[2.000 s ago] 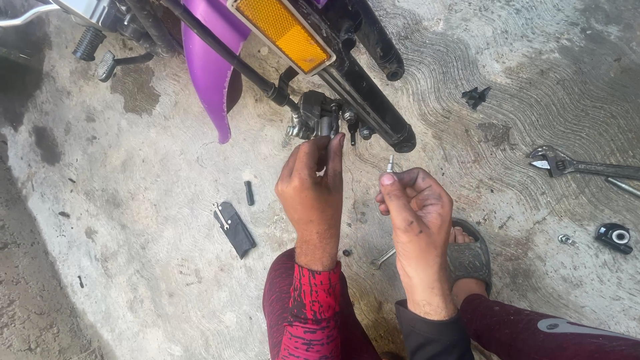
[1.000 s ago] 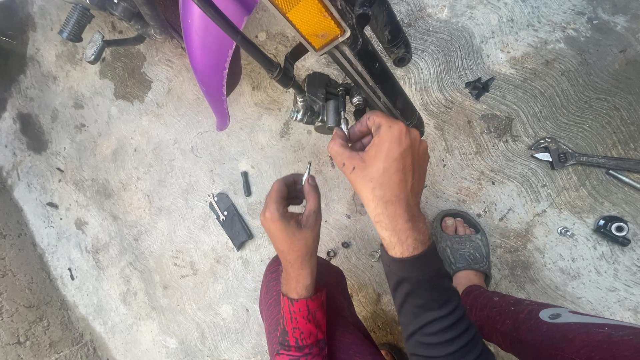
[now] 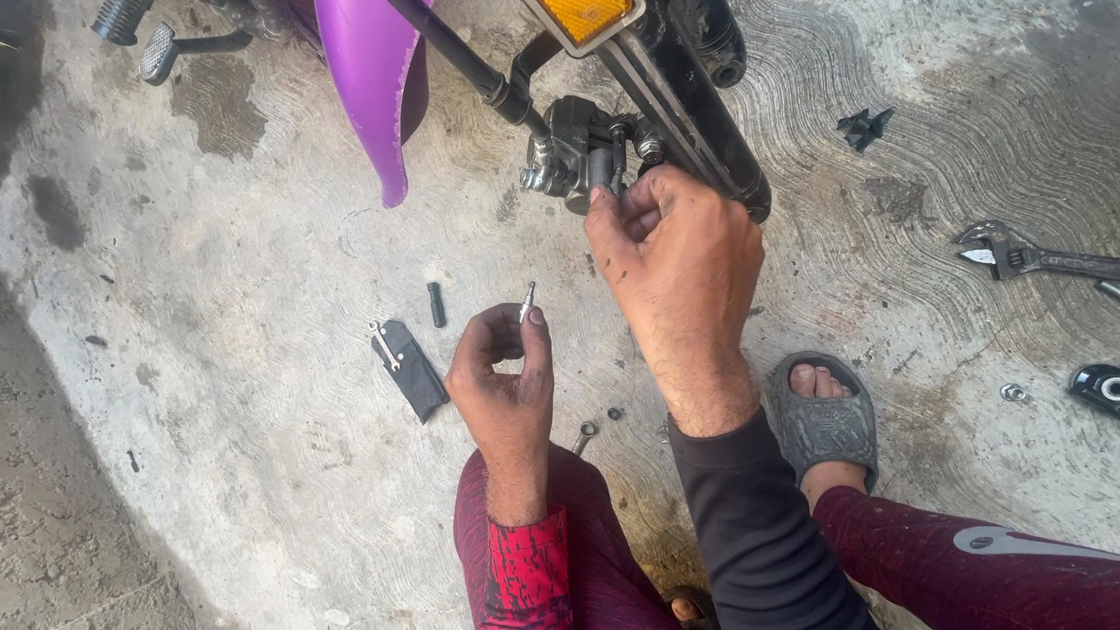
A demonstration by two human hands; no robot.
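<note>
Between the thumb and forefinger of my left hand [image 3: 503,376] is a small metal bleeder screw [image 3: 528,301], tip up, held over the concrete floor. My right hand [image 3: 687,254] is at the lower edge of a black brake caliper [image 3: 569,144], its thumb and fingers pinched by the caliper's grey cylindrical part. What those fingertips touch or hold is hidden. The caliper sits beside the black fork leg [image 3: 691,114] of a motorcycle, below an orange reflector [image 3: 584,16]. A purple plastic fender [image 3: 363,79] hangs to its left.
A black pouch [image 3: 411,376] with a small wrench [image 3: 383,346] on it and a dark cylindrical piece [image 3: 437,304] lie left. A ring-ended wrench [image 3: 584,436] lies near my knee. At right are an adjustable wrench [image 3: 1037,258], a metal fitting [image 3: 1013,392], a black part [image 3: 1098,388] and my sandalled foot [image 3: 827,416].
My left hand has come down from the caliper, and my right hand has moved up to it. The small metal piece first seen in my right hand now shows in my left, or a similar one does.
</note>
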